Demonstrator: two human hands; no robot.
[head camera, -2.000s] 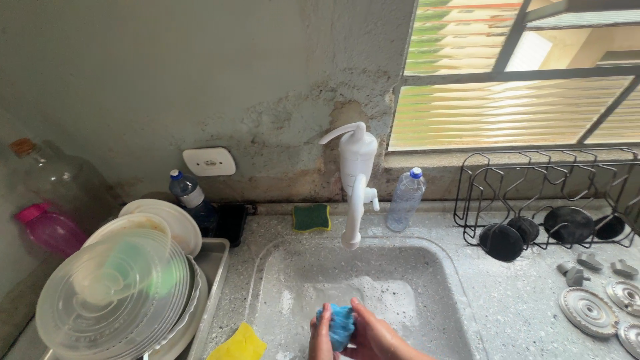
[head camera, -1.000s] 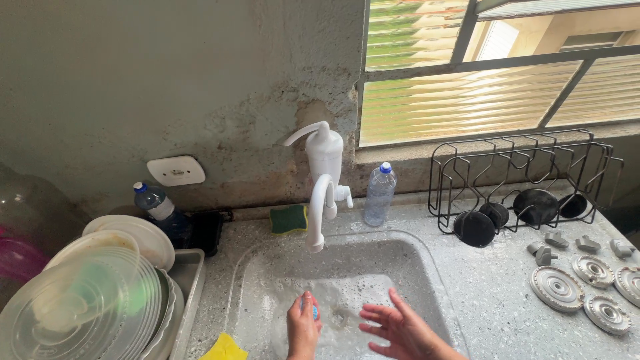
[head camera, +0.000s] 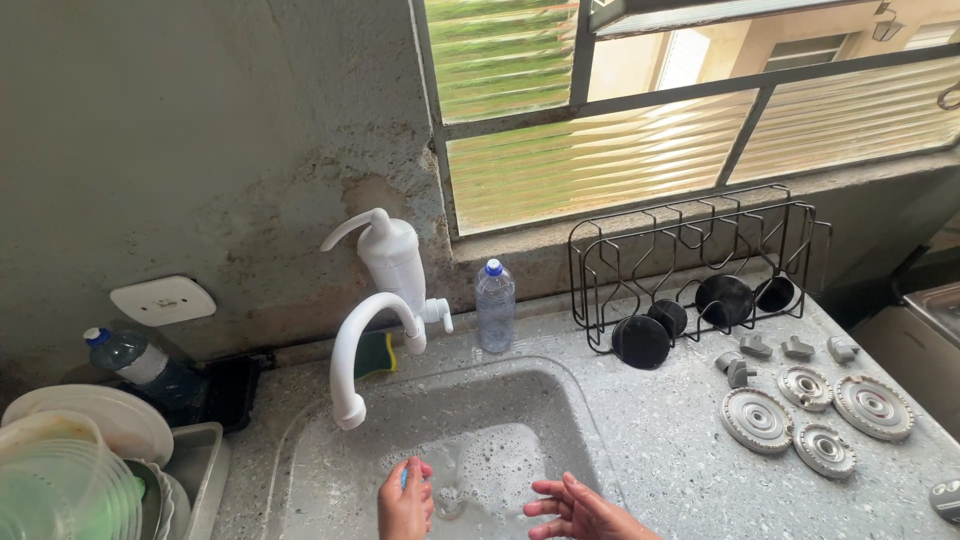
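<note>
My left hand (head camera: 405, 499) is closed over the sink, with a bit of a small blue object (head camera: 404, 478) showing between its fingers; what it is cannot be told from this view. To its right, my right hand (head camera: 577, 510) hangs empty above the basin, fingers spread. Soapy foam (head camera: 502, 461) lies in the stone sink (head camera: 540, 382) beneath both hands. The curved spout of a white plastic faucet (head camera: 352, 352) reaches over the basin's back left part. Behind the spout a green and yellow sponge (head camera: 375, 355) rests at the wall.
A plastic bottle with a blue cap (head camera: 495, 307) stands behind the sink. On the right are a black wire rack (head camera: 675, 232), black burner caps (head camera: 640, 341), metal burner rings (head camera: 756, 420) and stove knobs (head camera: 797, 347). Stacked dishes (head camera: 90, 420) and a dark blue bottle (head camera: 150, 367) occupy the left.
Two seconds ago both hands were together around the blue thing; now they are apart, and it remains in my left hand. The view has shifted to the right.
</note>
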